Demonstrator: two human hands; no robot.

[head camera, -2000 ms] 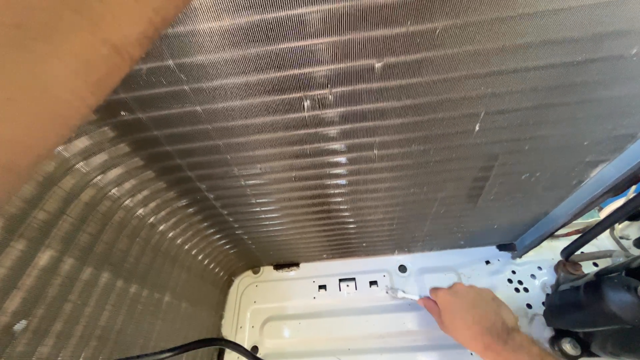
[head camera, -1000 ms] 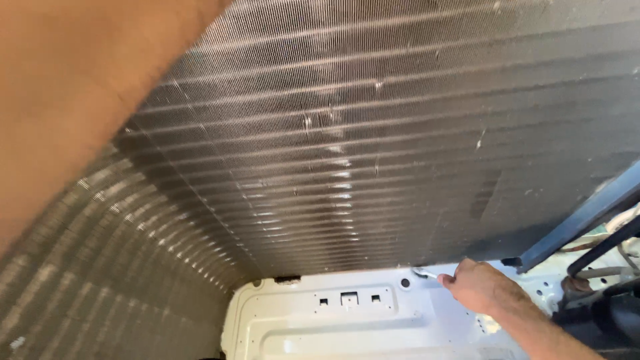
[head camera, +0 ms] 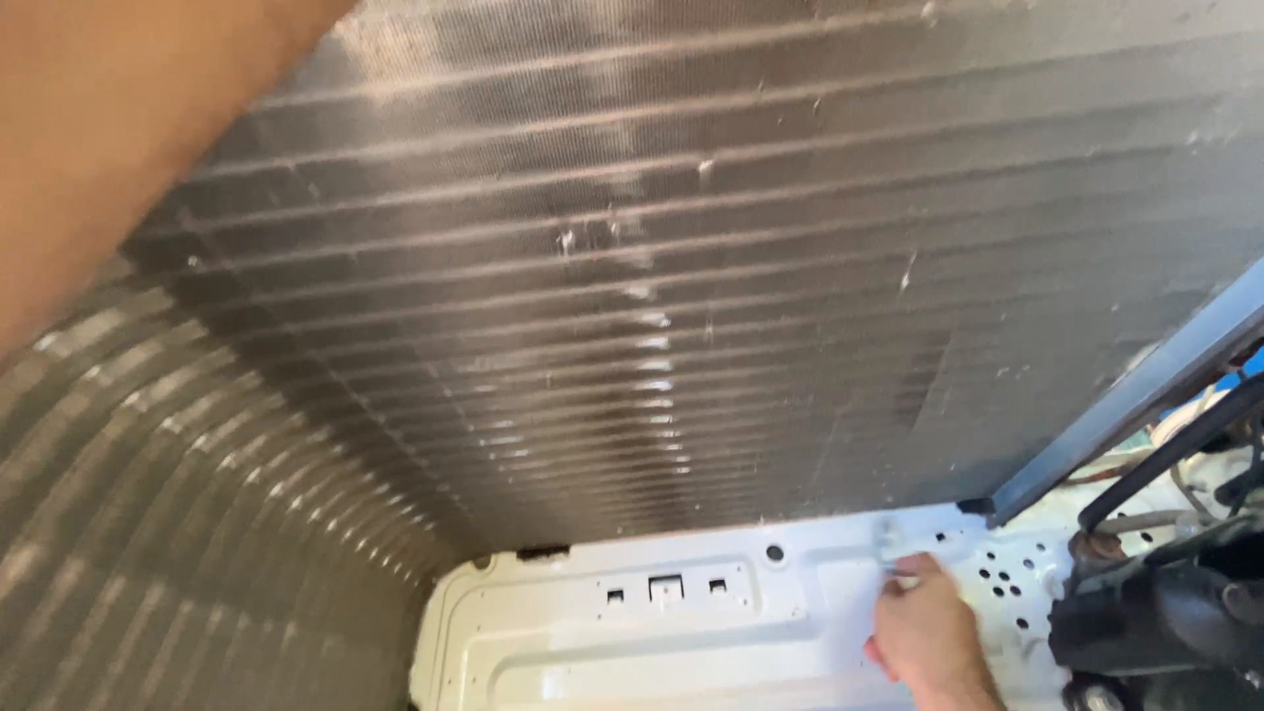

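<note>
My right hand (head camera: pixel 923 627) reaches in at the lower right and grips a small, slender, light-coloured tool (head camera: pixel 892 553). The tool is blurred, and my fingers cover part of it. Its far end is over the white sheet-metal base pan (head camera: pixel 592 667), close to the pan's back edge, right of a round hole (head camera: pixel 775 553). Behind the pan rises a finned metal heat-exchanger coil (head camera: pixel 750 326), which bends round to the left side. My left forearm (head camera: pixel 128 118) crosses the upper left corner close to the camera; my left hand is outside the picture.
At the right, a bluish metal end plate (head camera: pixel 1136 395) edges the coil. Beyond it are a black cylindrical part (head camera: pixel 1155 612) and a black pipe (head camera: pixel 1170 454). Slots and several small round holes (head camera: pixel 999 578) pierce the pan.
My right hand has moved rightward along the pan with the tool, from beside the square slots to beyond the round hole. A black cable seen earlier at the bottom left is out of view.
</note>
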